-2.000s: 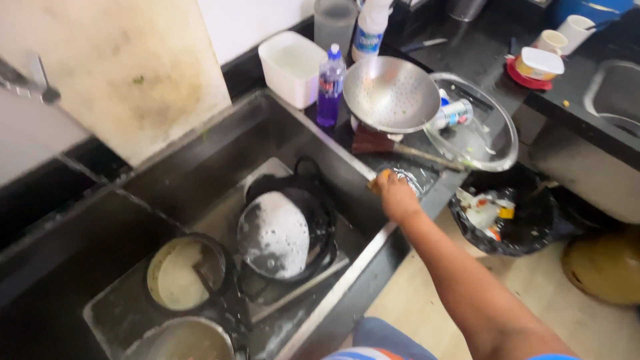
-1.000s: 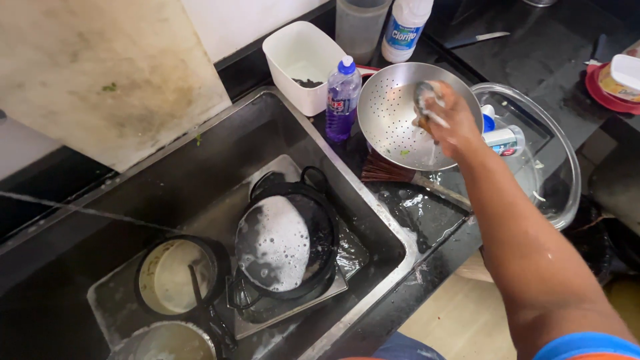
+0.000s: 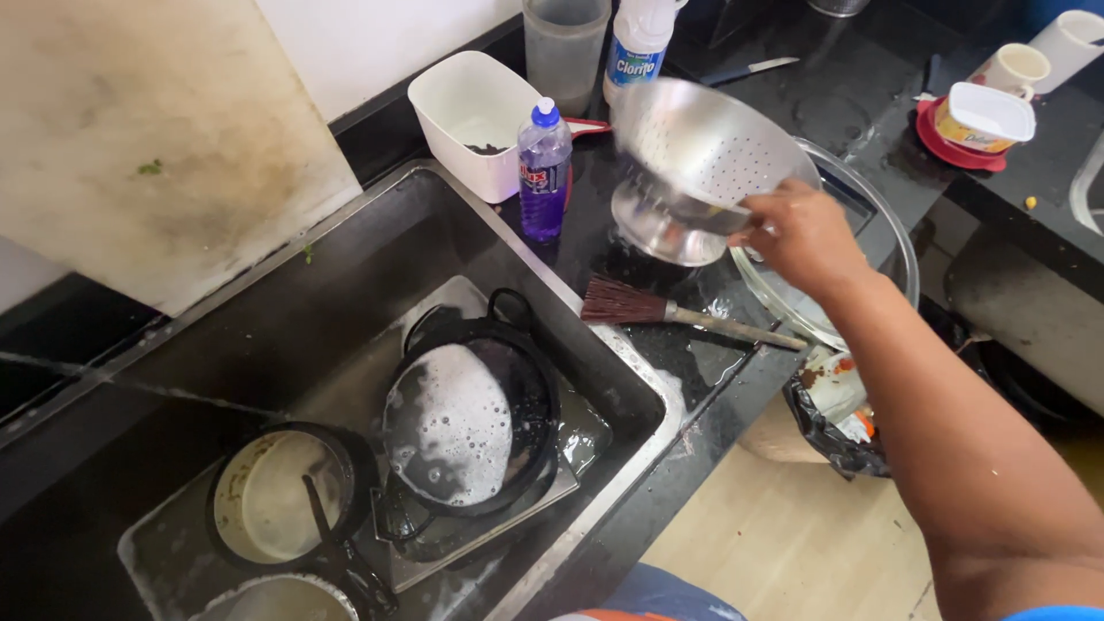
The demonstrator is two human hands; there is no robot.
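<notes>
My right hand (image 3: 798, 233) grips the rim of a metal colander (image 3: 724, 147), which is tilted above the dark countertop. The colander's solid base faces the sink. Under my hand lies a clear glass dish or lid (image 3: 906, 250). A brush with dark red bristles (image 3: 625, 300) and a wooden handle rests just below the colander. Left of it stand a bottle of purple dish soap (image 3: 544, 185) and a white plastic container (image 3: 453, 142) with dark bits inside. A black pan with suds (image 3: 453, 423) sits in the sink. My left hand is out of view.
In the dark sink (image 3: 604, 379), a pot of cloudy water (image 3: 285, 496) stands at the lower left, beside another vessel. A bleach bottle (image 3: 636, 52) and a knife (image 3: 750, 71) are at the back. A lined trash bin (image 3: 841, 423) stands below the counter edge.
My right hand was over the colander's inside with something in it; now it holds the rim. The colander, seen resting on the counter before, is raised and tilted.
</notes>
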